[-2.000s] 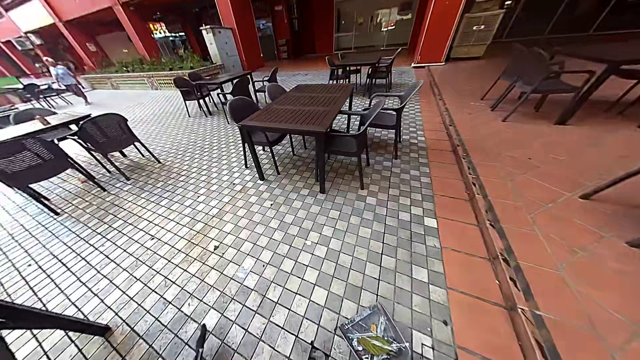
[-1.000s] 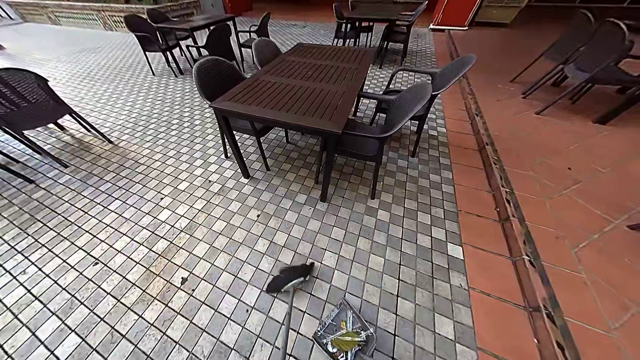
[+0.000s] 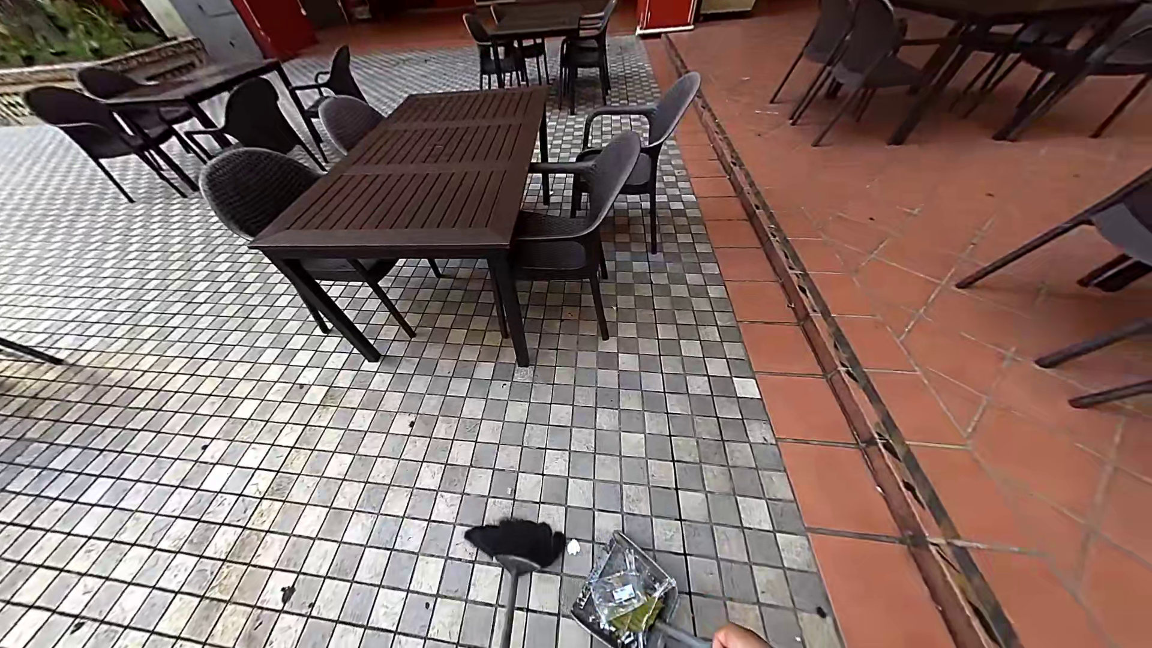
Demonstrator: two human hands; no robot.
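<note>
At the bottom edge, part of one hand (image 3: 740, 636), seemingly my right hand, closes on the grey handle of a dustpan (image 3: 670, 585). Crumpled clear plastic and a yellow-green leaf or scrap lie in the pan. Left of it, a broom with black bristles (image 3: 517, 542) touches the checkered tiles, its pole running down out of the frame. My left hand is out of view, so its hold on the pole is hidden. A small white scrap (image 3: 573, 546) lies between bristles and pan.
A dark slatted table (image 3: 423, 171) with wicker-like chairs (image 3: 616, 180) stands ahead. More tables and chairs stand at back left, far back and right. A narrow channel (image 3: 846, 360) runs along the red tiles. Dark bits (image 3: 287, 594) dot the checkered floor.
The broom head is now close to the dustpan's left side, where a wider gap showed a second ago. Part of a hand has come into view at the pan's handle.
</note>
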